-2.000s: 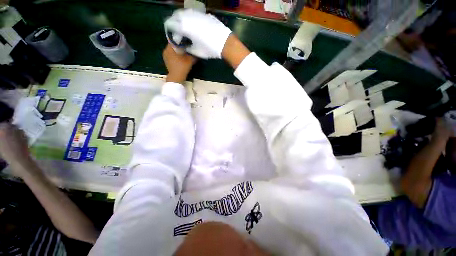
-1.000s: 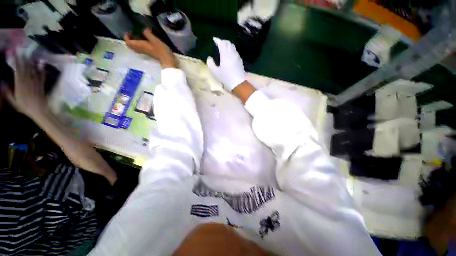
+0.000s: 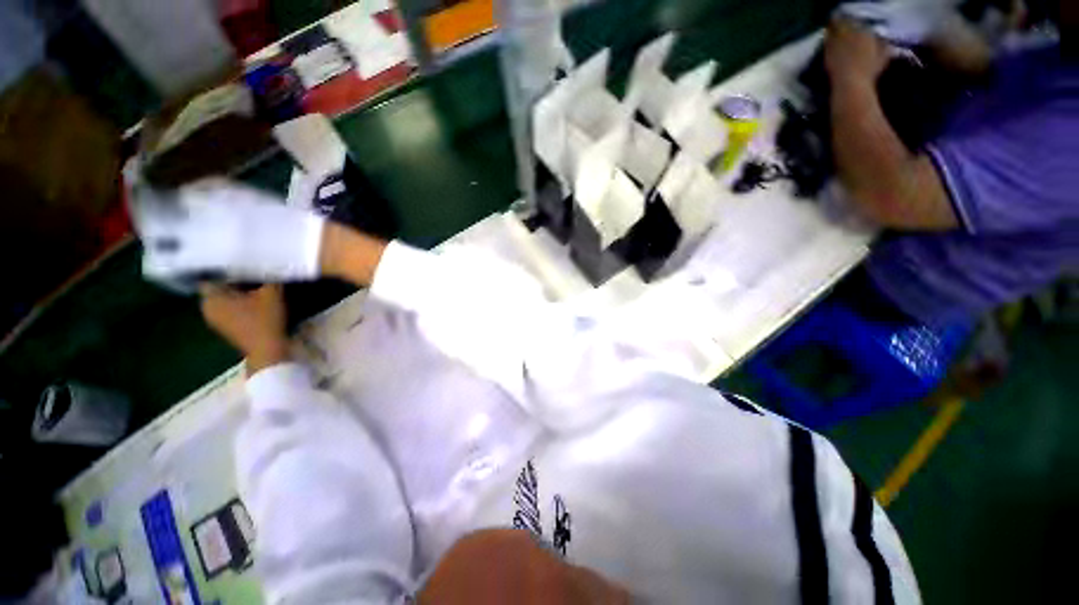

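Observation:
My right hand [image 3: 237, 234], in a white knit glove, is over the belt at the upper left. It holds a blurred dark and pale item [image 3: 204, 132], too smeared to name. My bare left hand [image 3: 246, 321] is just below the glove, its fingertips hidden; I cannot tell whether it grips anything. A black carton [image 3: 346, 210] with a raised white flap stands on the belt right of the glove. A bagged product [image 3: 81, 414], a grey-white sleeve with a dark end, lies at the far left.
Black cartons [image 3: 615, 242] with open white flaps stand clustered beside a metal upright [image 3: 527, 101]. A printed sheet [image 3: 166, 532] lies lower left. A person in purple [image 3: 1006, 177] works at the right near dark tangled items and a yellow object [image 3: 736, 140]. A blue stool [image 3: 828, 360] stands below.
The view has swung right. My hands were apart and appeared empty a second ago; now they are close together over the belt, with the blurred item at the glove.

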